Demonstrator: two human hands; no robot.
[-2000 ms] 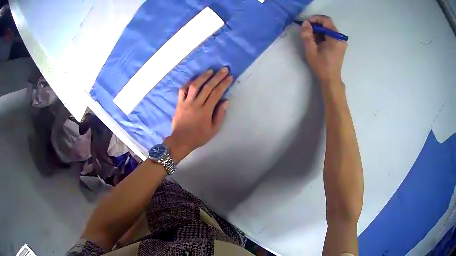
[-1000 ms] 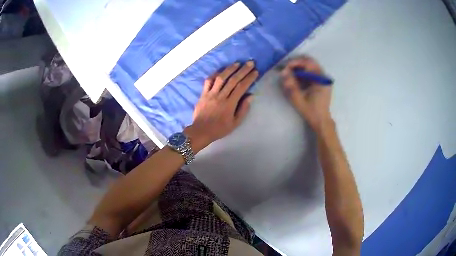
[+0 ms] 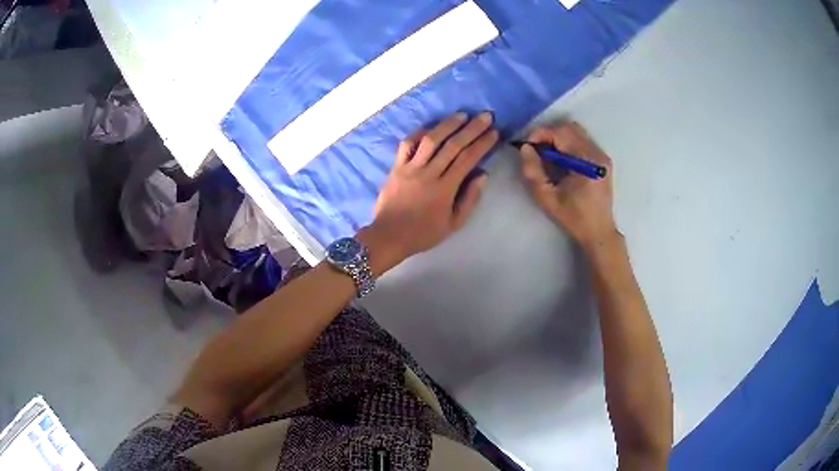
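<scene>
A blue garment panel lies flat on the pale pattern paper. An off-white bar weight lies on the cloth, and a corner of another white piece shows at the top edge. My left hand lies flat on the panel near its right edge, fingers slightly apart, holding nothing. My right hand grips a dark blue pen; its tip is at the paper just beside the panel's edge, close to my left fingertips. A wristwatch is on my left wrist.
A second blue panel lies at the lower right. Crumpled grey and blue scraps are heaped below the table's left edge. A printed white sheet is at the bottom left corner. White paper shows at the upper left.
My right hand has moved down and left along the panel's edge with the pen. The view has shifted, so the panel and weight sit further right. My left hand stays on the cloth.
</scene>
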